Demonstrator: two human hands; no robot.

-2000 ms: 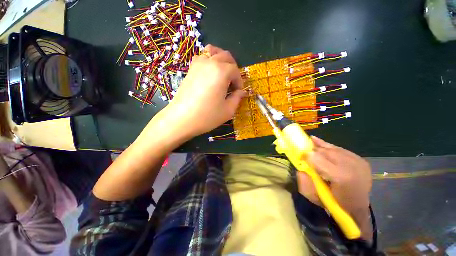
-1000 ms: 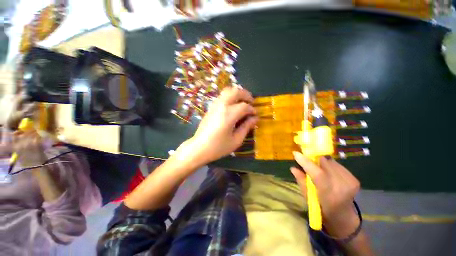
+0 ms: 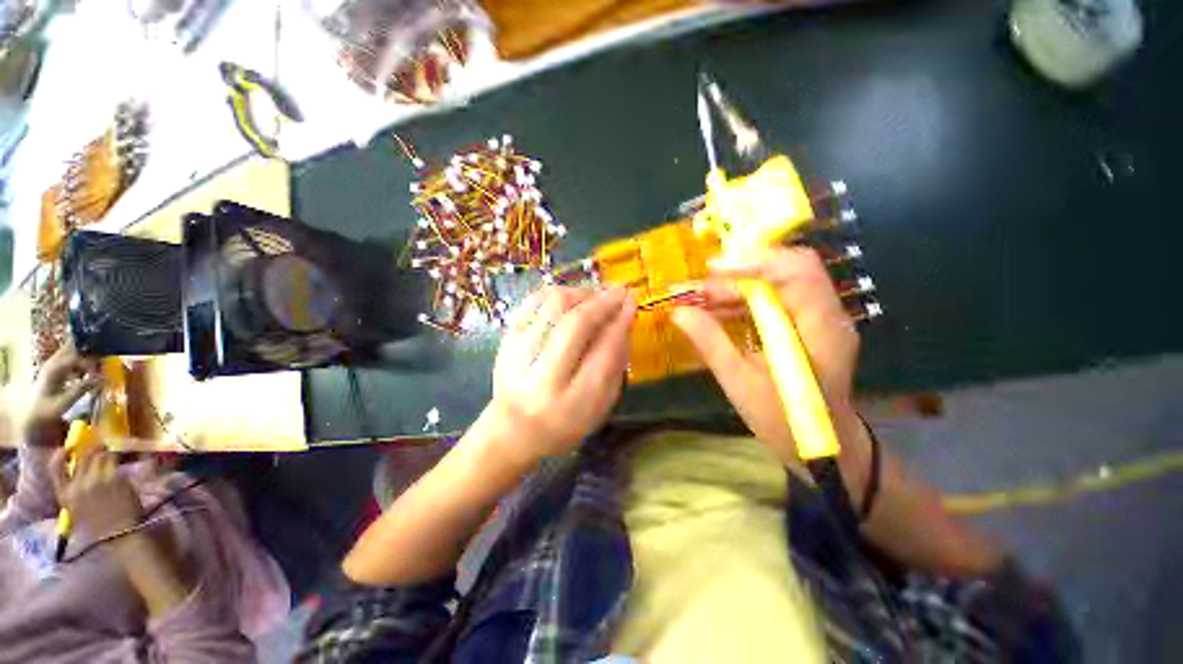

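The orange board panel (image 3: 655,260) lies on the dark green bench, with leads and white plugs (image 3: 851,250) sticking out of its right side. My left hand (image 3: 571,357) is over the panel's left part, fingertips pinched on one end of a connector lead (image 3: 671,300). My right hand (image 3: 785,337) holds the yellow soldering gun (image 3: 785,357), its tip pointing up and away above the panel. My right thumb and fingertips are at the lead's other end. Both hands hide much of the panel.
A pile of loose leads (image 3: 483,227) lies left of the panel. Black fans (image 3: 279,292) stand further left. Yellow-and-black cutters (image 3: 257,106) lie on a white sheet at the back left. A pale round object (image 3: 1077,36) is at the far right. Another person's hands (image 3: 97,486) are at the left edge.
The soldering gun has swung up, with its tip off the panel. My right hand has come in beside my left, and a lead now shows between their fingertips. The camera view has shifted.
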